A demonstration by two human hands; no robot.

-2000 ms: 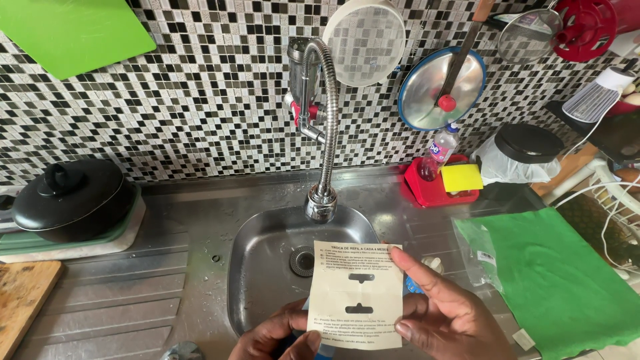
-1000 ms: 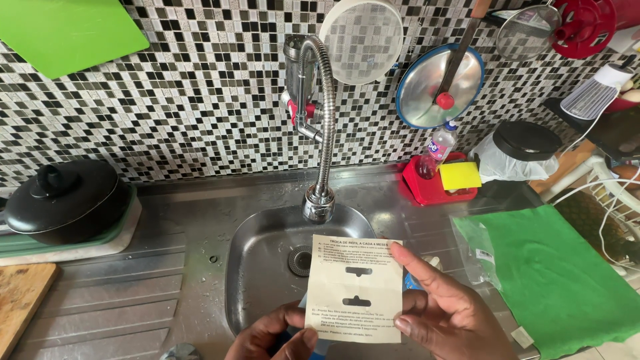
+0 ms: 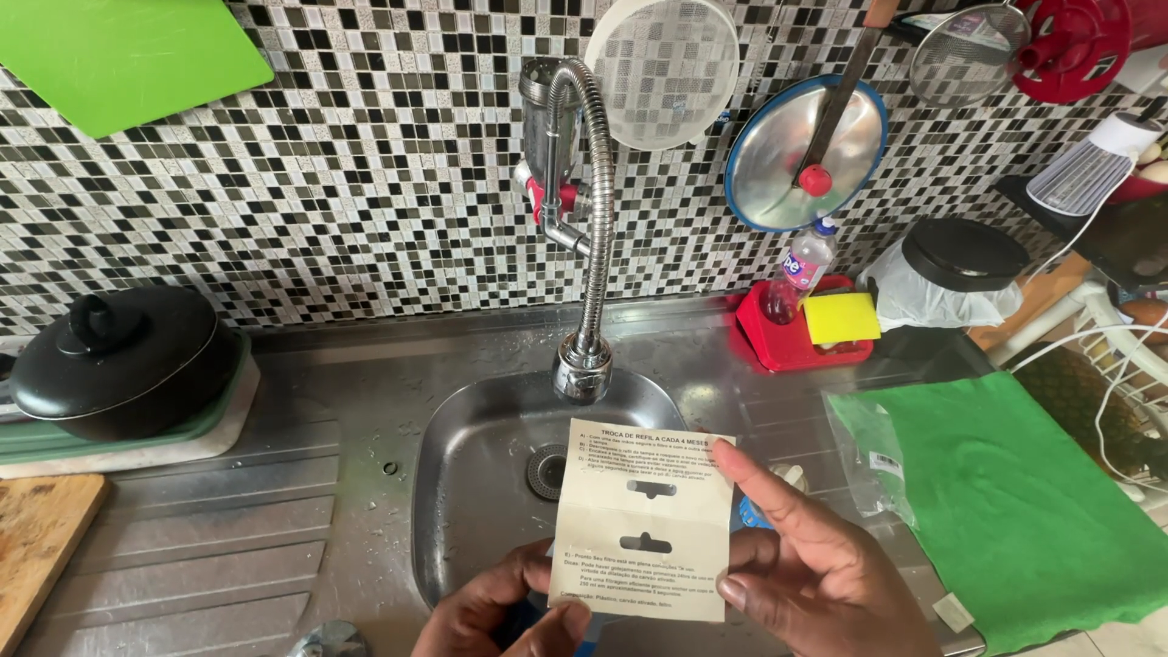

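A cream cardboard package card (image 3: 641,520) bearing printed writing and two hanger slots is held upright over the front of the steel sink. My left hand (image 3: 511,607) pinches its lower left corner, and something blue, mostly hidden, shows behind the card there. My right hand (image 3: 808,557) grips the right edge, index finger at the top corner and thumb lower down. Just behind that hand lies a blue and white plastic part (image 3: 756,513), partly covered. Above the sink basin (image 3: 456,456) hangs the spray head (image 3: 582,367) of a flexible metal faucet (image 3: 598,201).
At left are a black lidded pan (image 3: 123,365) and a wooden cutting board (image 3: 41,538). A red holder (image 3: 766,342) carries a detergent bottle (image 3: 803,265) and yellow sponge (image 3: 841,318). A clear plastic bag (image 3: 871,456) lies on a green cloth (image 3: 1013,511) at right.
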